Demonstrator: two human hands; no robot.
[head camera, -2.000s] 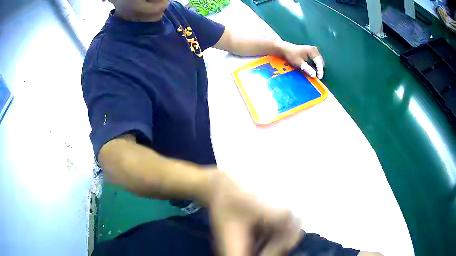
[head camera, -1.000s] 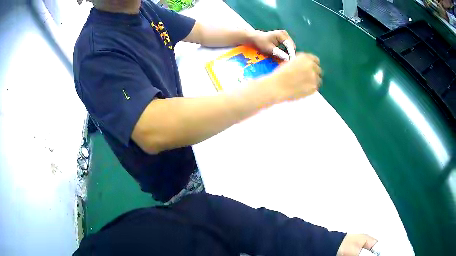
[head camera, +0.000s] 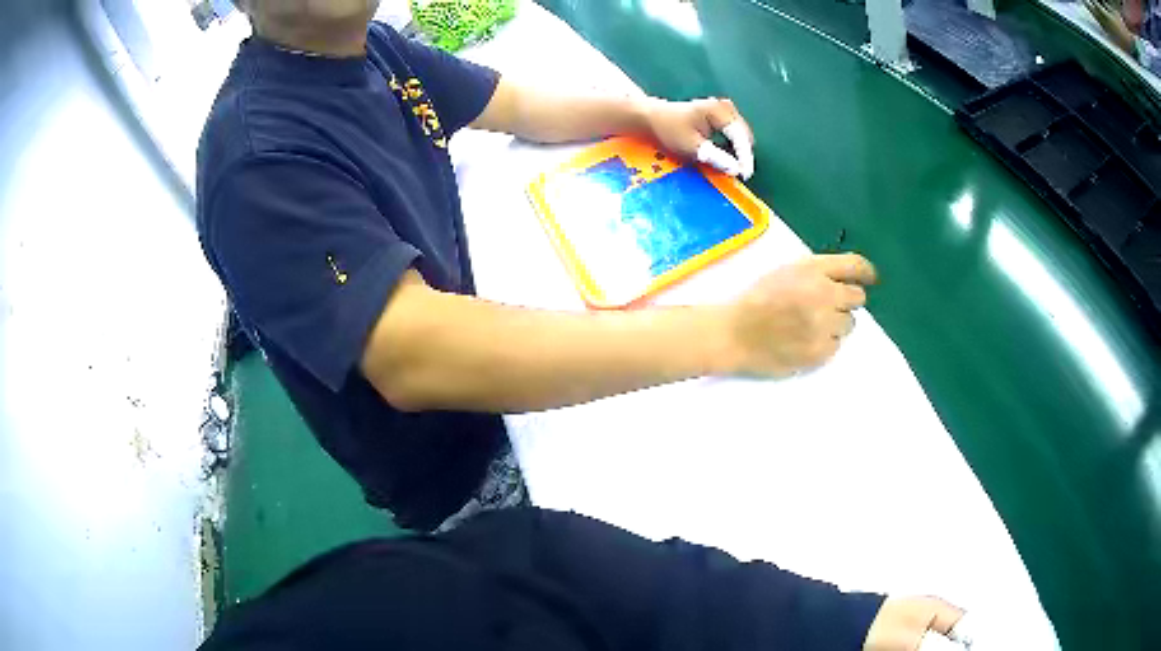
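Note:
My left hand (head camera: 914, 622) shows at the bottom right, at the end of a dark sleeve. It rests at the white work sheet (head camera: 713, 445), has white finger cots, and is cut off by the lower edge, so whether it holds anything is hidden. My right hand is out of the picture. An orange tray (head camera: 569, 261) with glossy blue material (head camera: 688, 219) lies on the sheet farther up, in front of the neighbouring worker.
A seated person in a dark T-shirt (head camera: 299, 191) is close on the left, one hand (head camera: 802, 318) over the sheet's edge, the other at the tray. The green conveyor belt (head camera: 917, 242) curves along the right, with black slotted trays (head camera: 1057, 153) beyond. A green mesh bundle (head camera: 461, 18) is behind.
The neighbour's near arm swings from low in front of me up to the tray, then back to the sheet's belt-side edge. My left hand comes slightly more into view. The camera view has shifted.

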